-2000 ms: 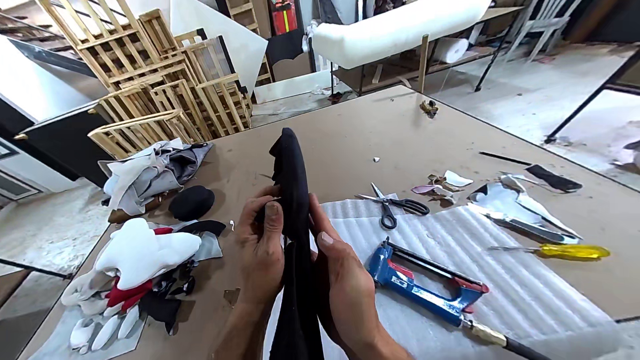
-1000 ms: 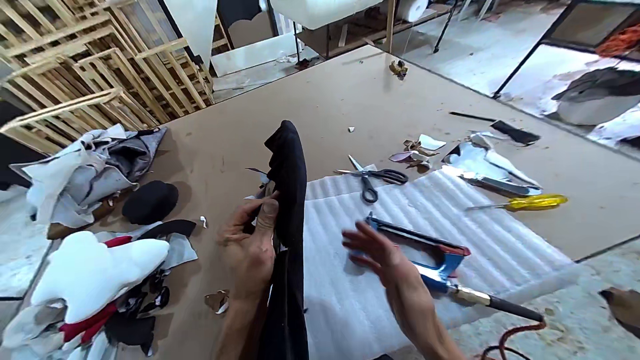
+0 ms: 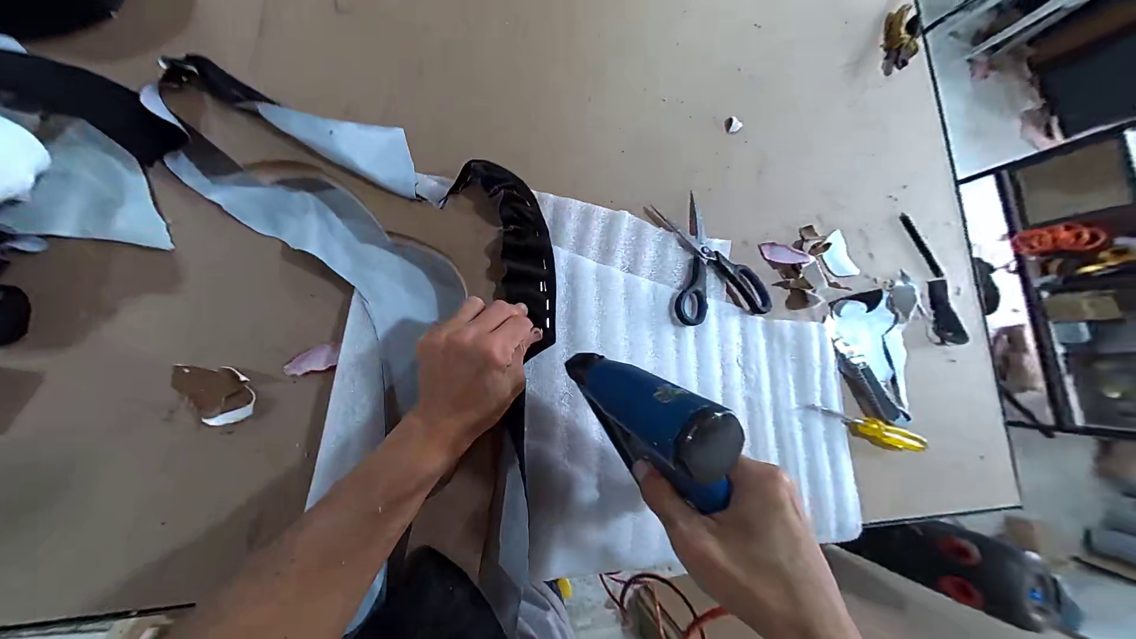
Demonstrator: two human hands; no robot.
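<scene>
My left hand (image 3: 475, 368) grips the edge of a curved piece covered in black upholstery material (image 3: 524, 248), with a row of shiny staples along its folded rim. Loose grey-white fabric (image 3: 311, 213) spreads from it to the left. My right hand (image 3: 745, 532) is closed around a blue pneumatic staple gun (image 3: 657, 408). The gun's nose points at the black piece, just right of my left fingers, and looks apart from it. White foam sheet (image 3: 683, 355) lies beneath both.
Scissors (image 3: 706, 266) lie spread on the foam's far edge. Material scraps (image 3: 803, 266), a utility knife (image 3: 865, 382), a yellow-handled screwdriver (image 3: 879, 433) and a black-handled tool (image 3: 941, 302) lie to the right. More scraps (image 3: 213, 390) are at left on the brown table (image 3: 577, 89).
My right hand, empty a second ago, now holds the staple gun, lifted off the foam. The black piece has been laid down, and its stapled side and loose fabric show. The view has tilted down.
</scene>
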